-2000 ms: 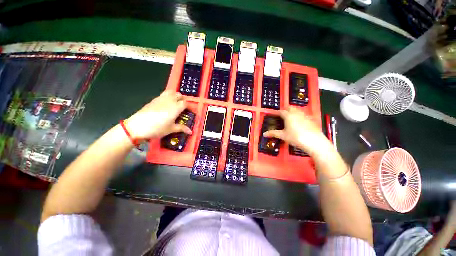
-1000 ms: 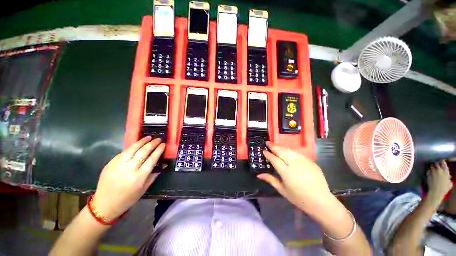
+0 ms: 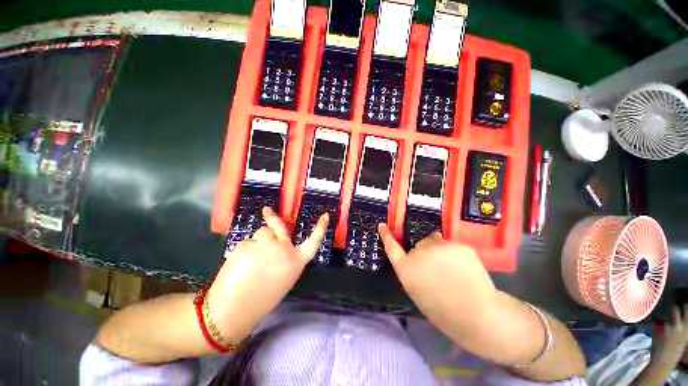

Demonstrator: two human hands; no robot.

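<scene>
A red tray (image 3: 521, 188) holds two rows of black flip phones. In the near row four phones stand open, screens dark, such as the leftmost phone (image 3: 266, 153) and the third phone (image 3: 375, 171); a closed phone (image 3: 485, 188) with gold marks lies at the right. My left hand (image 3: 260, 264) has fingertips on the keypads of the two left open phones. My right hand (image 3: 437, 279) has a finger at the third phone's keypad and covers part of the fourth's. Neither hand grips a phone.
The far row has open phones, several with white screens (image 3: 393, 30), and a closed phone (image 3: 492, 92). Right of the tray are pens (image 3: 540, 188), a pink fan (image 3: 615, 264) and a white fan (image 3: 650, 121). A person's arm shows at the lower right edge.
Over two seconds the two near-row phones at left and fourth place were opened. Since one second ago both hands have moved inward onto the keypads, fingers extended. The view has shifted.
</scene>
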